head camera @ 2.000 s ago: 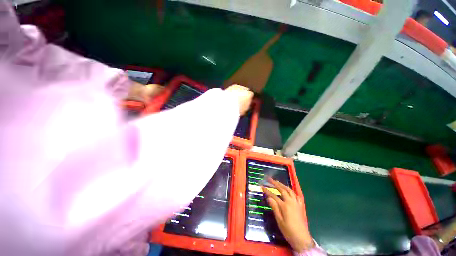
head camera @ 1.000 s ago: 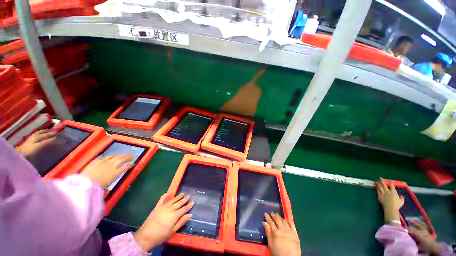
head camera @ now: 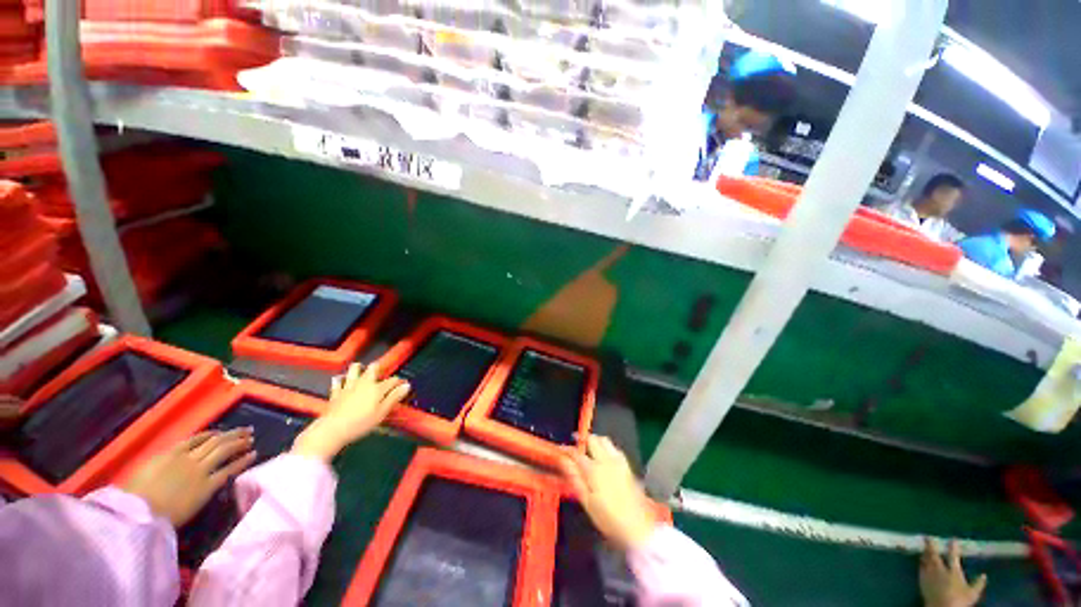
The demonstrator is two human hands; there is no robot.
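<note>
Two tablets in red-orange frames lie side by side on the raised ledge, the left one (head camera: 445, 375) and the right one (head camera: 541, 394), with small text on dark screens. My left hand (head camera: 358, 409) has its spread fingertips at the left tablet's outer border. My right hand (head camera: 611, 489) has its fingertips at the right tablet's lower right corner. No closed grip shows on either. Nearer to me, a framed tablet (head camera: 460, 548) has a dark screen with a faint mark. Another framed tablet (head camera: 579, 551) beside it is partly covered by my right hand and arm.
A neighbour's hand (head camera: 190, 474) is over a framed tablet at left, beside another tablet (head camera: 101, 415). One more tablet (head camera: 318, 318) lies on the ledge. Red trays (head camera: 30, 255) are stacked at far left. A grey slanted post (head camera: 771, 291) stands right of my right hand. Another hand (head camera: 948, 577) is at lower right.
Both my hands have left the two near tablets and moved up to the pair on the ledge. The view has tilted up, and the near tablets are now cut off by the lower edge.
</note>
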